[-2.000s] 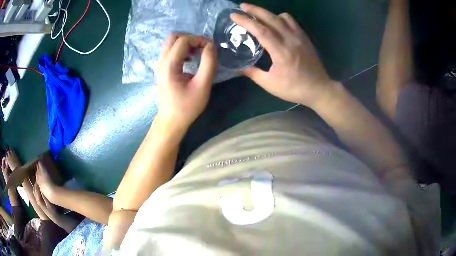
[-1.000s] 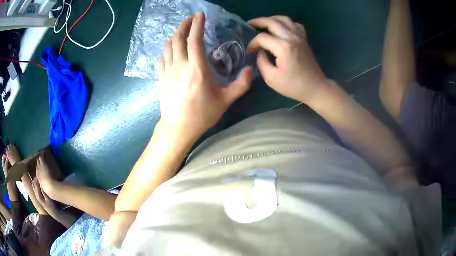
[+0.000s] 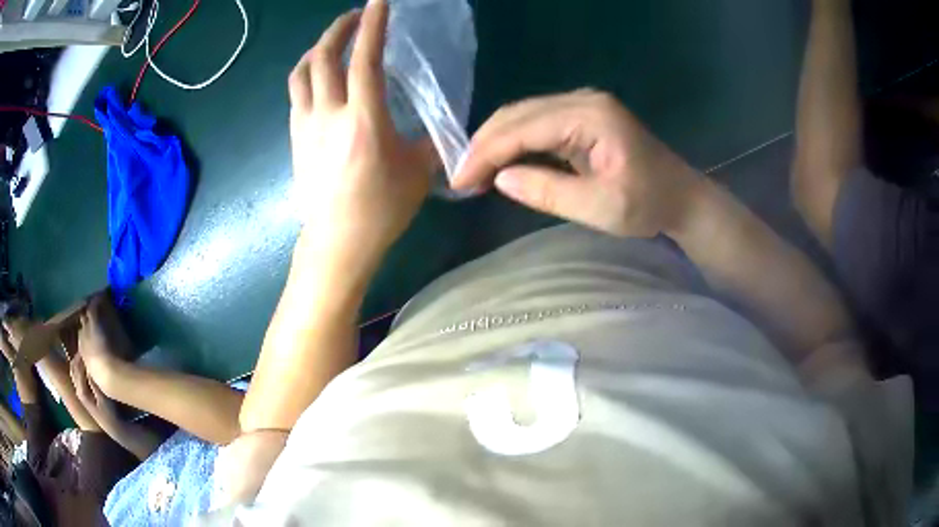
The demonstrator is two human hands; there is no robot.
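A clear plastic bag (image 3: 438,67) is between my two hands at the top middle, raised off the dark green table. My left hand (image 3: 355,144) is around the bag's left side, its back towards me, fingers pointing up. My right hand (image 3: 587,160) pinches the bag's gathered lower right corner between thumb and fingers. The chopper bowl seen earlier cannot be made out now; my left hand hides that part of the bag.
A blue cloth (image 3: 144,196) lies on the table (image 3: 232,232) at left. A white cable (image 3: 221,82), a red wire (image 3: 154,51) and a white power strip (image 3: 62,23) are at the top left. Another person's hands (image 3: 98,350) are at lower left; another arm (image 3: 824,113) is at right.
The bag has been lifted and drawn together from lying spread out. My left hand has moved left around it, and my right hand has moved down, pulling a corner taut. The bowl has gone out of sight.
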